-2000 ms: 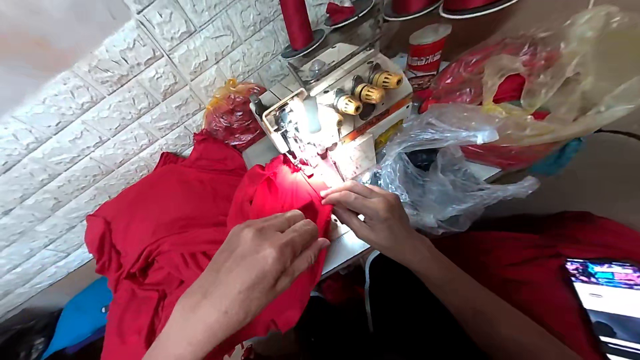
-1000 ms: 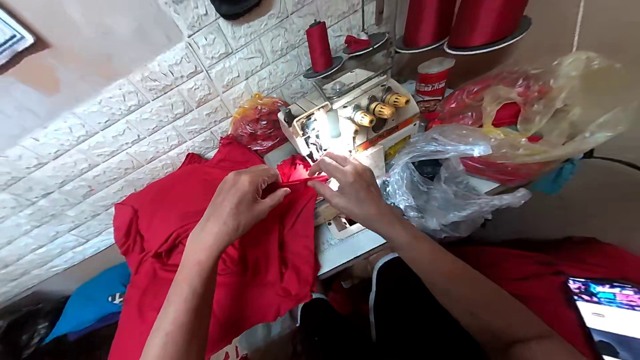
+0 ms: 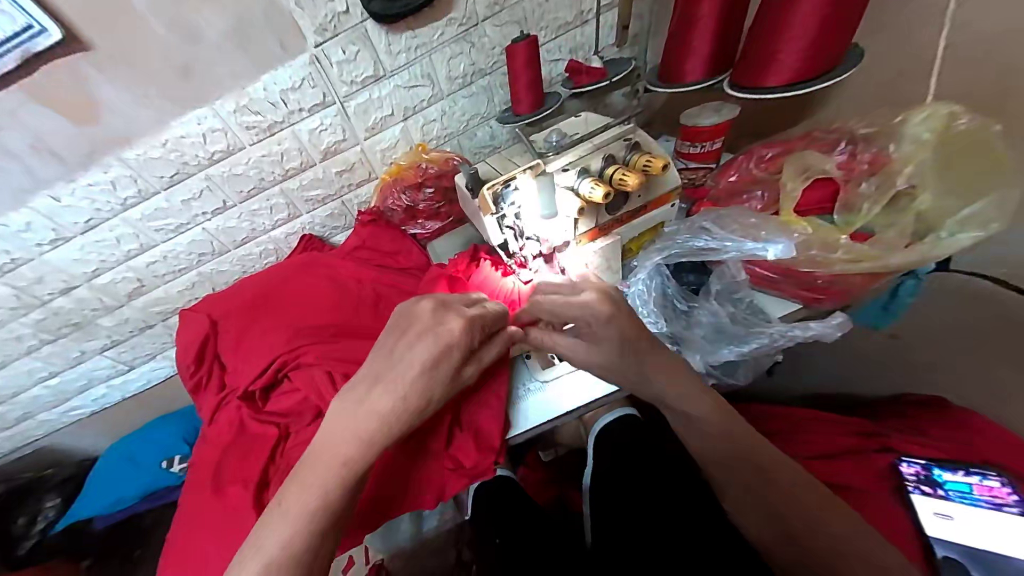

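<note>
Red fabric (image 3: 320, 320) spreads over the left of the sewing table and hangs off its front edge. An overlock sewing machine (image 3: 576, 184) stands behind my hands, its lit needle area above the gathered fabric edge. My left hand (image 3: 440, 344) pinches that edge between thumb and fingers, just in front of the presser foot. Close beside it, nearly touching, my right hand (image 3: 588, 324) grips the same edge with its fingertips. Glare hides the needle and part of the fabric under the foot.
A clear plastic bag (image 3: 712, 296) lies right of the machine, with a yellowish bag (image 3: 904, 192) of red material behind. A red cup (image 3: 704, 136) and red thread cones (image 3: 792, 40) are at the back. A brick-patterned wall (image 3: 240, 176) borders the left. A phone (image 3: 964, 512) rests lower right.
One second ago the hands held a fabric edge up, stretched between them; now they are close together and lower before the needle area. The left hand has moved right.
</note>
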